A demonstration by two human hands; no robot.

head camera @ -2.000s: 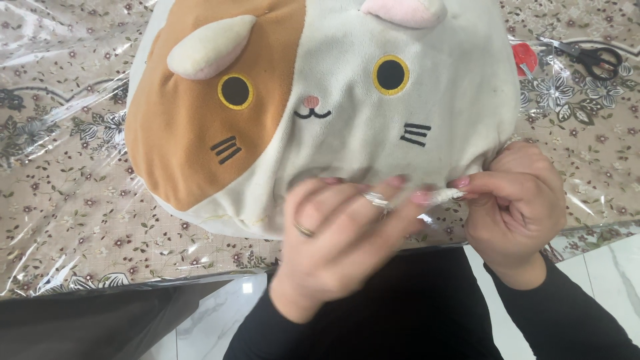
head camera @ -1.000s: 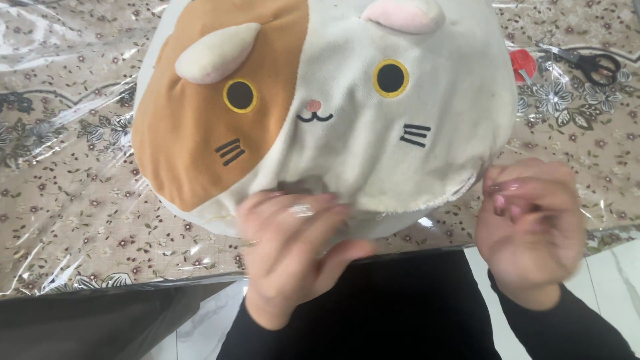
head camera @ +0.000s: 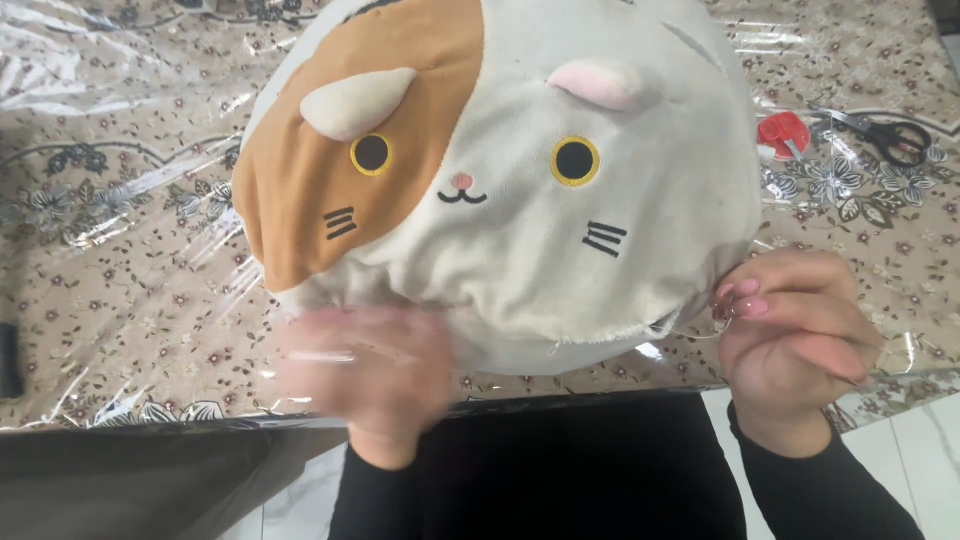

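A large cat-faced plush toy [head camera: 525,202], white with an orange patch, lies face up with its lower edge towards me. My left hand [head camera: 367,371], blurred by motion, is at the toy's lower left edge; whether it grips the fabric cannot be told. At the lower right, my right hand [head camera: 795,330] has its fingertips pinched together beside the toy's edge. A thin thread [head camera: 697,336] runs from the frayed white seam edge [head camera: 600,335] to these fingertips. A needle between them cannot be made out for certain.
Scissors with black handles [head camera: 892,141] and a red round object [head camera: 783,135] lie right of the toy. A clear plastic sheet covers the floral tablecloth [head camera: 135,300]. A dark object [head camera: 9,360] sits at the left edge.
My left hand, on the seam near my right hand two seconds ago, is now at the toy's lower left. My right hand has come off the seam edge, and a thread now shows beside it.
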